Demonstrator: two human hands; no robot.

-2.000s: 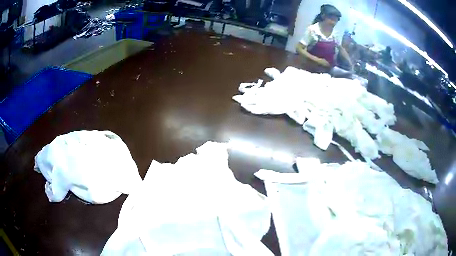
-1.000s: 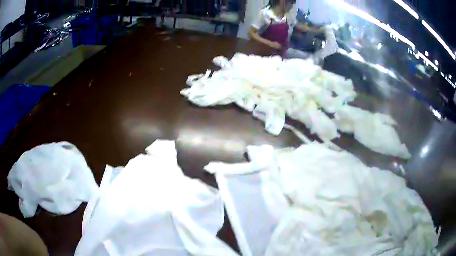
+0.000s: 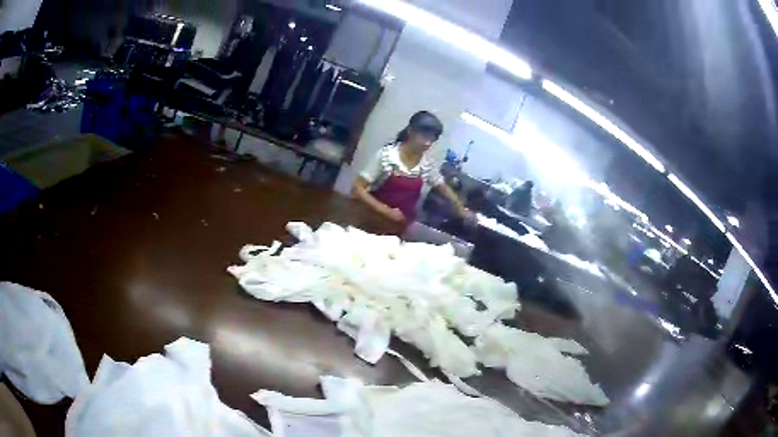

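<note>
A white garment (image 3: 153, 397) lies at the bottom left, cut off by the lower edge. A rounded white bundle (image 3: 36, 346) lies left of it, partly out of the picture. A near white garment pile (image 3: 426, 416) shows along the bottom, right of centre. A blurred skin-toned part, seemingly my left hand or arm (image 3: 12, 416), is cut off at the lower left corner; its fingers are not visible. My right hand is out of the picture.
A larger white garment pile (image 3: 384, 277) lies farther across the dark red-brown table (image 3: 111, 256). A person in a maroon apron (image 3: 401, 192) stands beyond it. Blue bins (image 3: 107, 107) and a yellow-brown bin (image 3: 64, 160) stand at the left. Tube lights run overhead.
The view has risen, so the near garments sit lower in the picture. The skin-toned part came in at lower left and now shows less. The person across the table has lowered the lifted white cloth.
</note>
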